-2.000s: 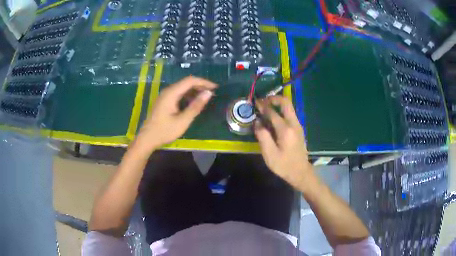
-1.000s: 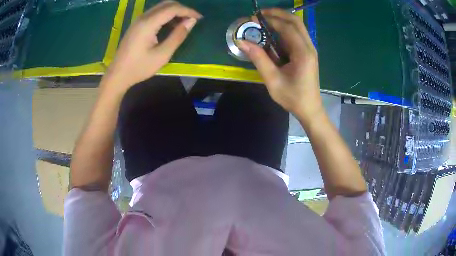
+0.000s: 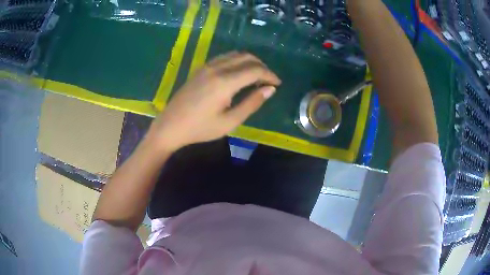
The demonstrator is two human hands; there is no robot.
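The round silver test base lies on the green mat, with its gold-toned ring and greyish centre showing. No part is seen on top of it. A metallic cable stem leaves it toward the upper right. My left hand is above the mat to the left of the base, palm down. Its fingers are curled, with thumb and index tips close together, and nothing is seen in it. My right forearm reaches up past the right of the base. My right hand is cut off by the top edge, so what it holds is hidden.
A clear tray with dark shiny round parts is at the top centre, partly behind my right forearm. Small red and white labels lie at its near edge. More trays stand at far left and right. Yellow tape borders the mat. Cartons are below left.
My right hand has left the base and gone up out of the picture. The part and black probe seen at the base are gone from there. The view has shifted.
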